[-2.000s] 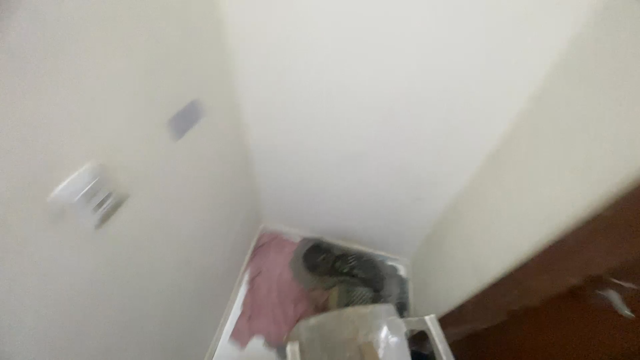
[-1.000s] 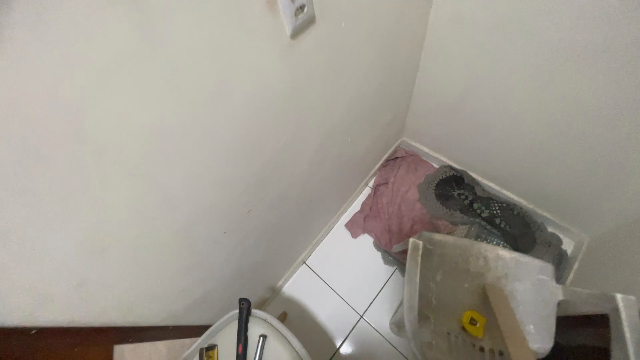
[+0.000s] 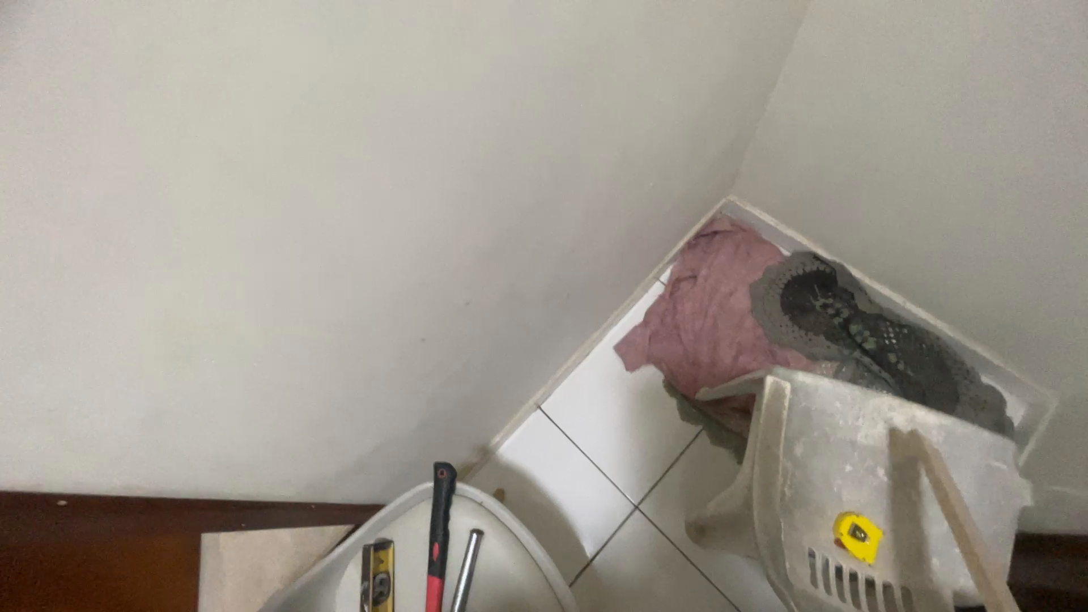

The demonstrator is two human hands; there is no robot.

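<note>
Neither my left hand nor my right hand shows in the head view. At the bottom, a white rounded plastic seat (image 3: 510, 552) bears a black-and-red tool handle (image 3: 438, 535), a metal rod or tube (image 3: 467, 569) and a yellow spirit level (image 3: 381, 578). To the right stands a worn whitish plastic chair (image 3: 833, 450). A yellow tape measure (image 3: 858, 535) lies on it above the slots, and a strip of wood (image 3: 956, 518) leans across it.
In the corner, a pink cloth (image 3: 714, 306) and a dark grey lacy cloth (image 3: 884, 340) lie on white floor tiles (image 3: 612, 442). Pale walls (image 3: 340, 255) meet behind them. Dark brown wood (image 3: 102, 552) and a beige board (image 3: 255, 561) are at bottom left.
The view has swung left and down, bringing the seat with the tools into sight. The wall socket seen earlier is out of view. No object has plainly moved.
</note>
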